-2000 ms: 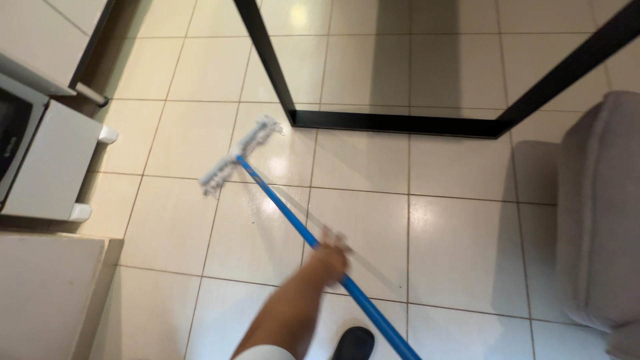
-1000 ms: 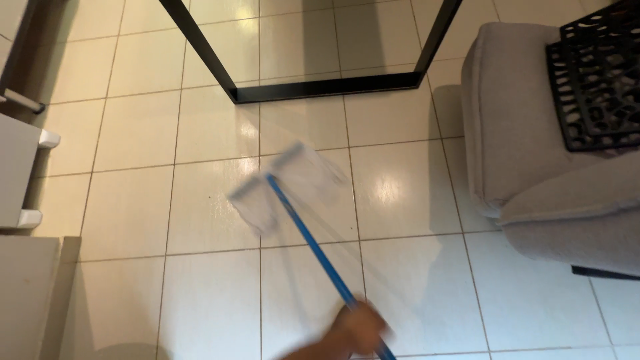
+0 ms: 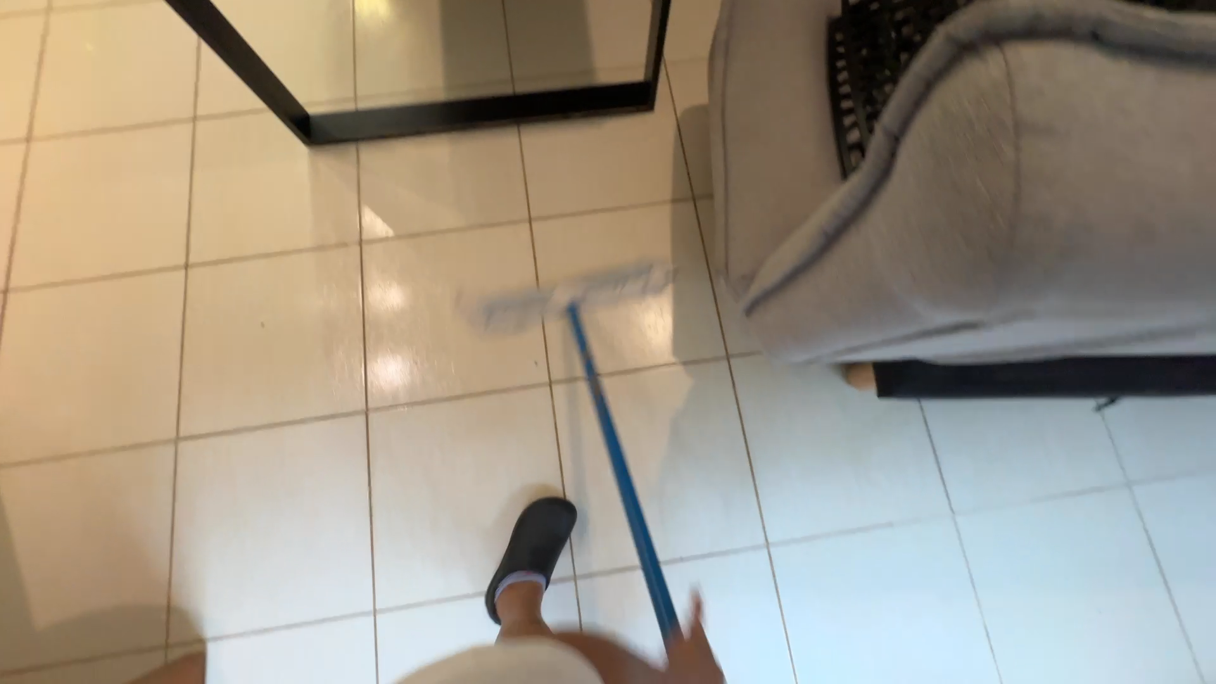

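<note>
My left hand [image 3: 692, 657], blurred at the bottom edge, is around the blue pole [image 3: 622, 475] of a flat mop, with a finger sticking up beside it. From the hand the pole slants up and left to the wide mop head [image 3: 575, 296], whose pale, blurred pad lies on the tiled floor. A pale sleeve [image 3: 503, 665] shows left of the hand. My right hand is out of view.
A black metal table frame [image 3: 484, 109] stands on the tiles at the top. To the right is a grey upholstered seat [image 3: 959, 228] bearing a black openwork item [image 3: 855, 90]. A foot in a dark slipper [image 3: 534, 546] is left of the pole.
The mop head has moved right, closer to the grey seat. My left hand stays on the pole. The view has shifted right, and more of the seat shows.
</note>
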